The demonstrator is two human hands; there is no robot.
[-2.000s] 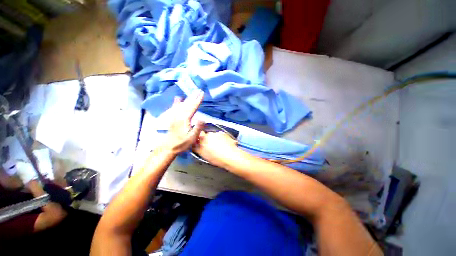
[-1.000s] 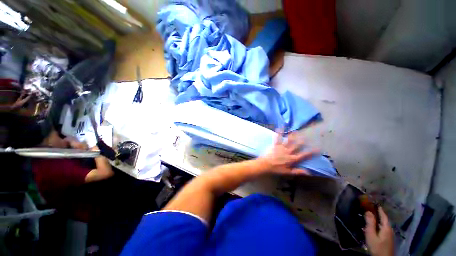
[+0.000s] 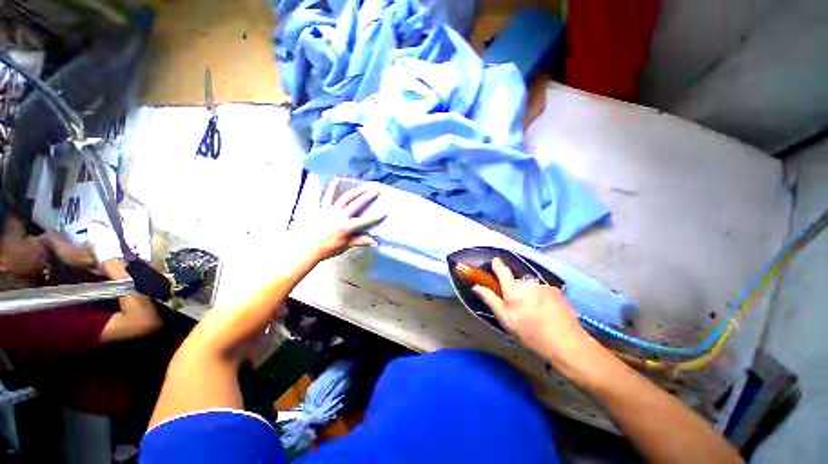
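Note:
A light blue garment piece (image 3: 409, 268) lies lengthwise over the narrow sleeve board, most of which it covers. The steam iron (image 3: 466, 274), dark with an orange-brown handle, rests on the piece towards its right part. My right hand (image 3: 525, 304) is closed on the iron's handle. My left hand (image 3: 349, 222) lies flat with spread fingers at the left end of the piece and board; whether it pinches cloth is not clear.
A large blue cloth pile (image 3: 436, 109) lies behind the board. Scissors (image 3: 210, 136) lie at left. A blue and yellow hose (image 3: 708, 349) curves in from the right. A person (image 3: 109, 317) sits at far left. A blue bundle (image 3: 318, 403) is below the table edge.
The iron and my right hand have moved from the table's right front onto the garment piece. My left hand has moved from the board's right part to its left end.

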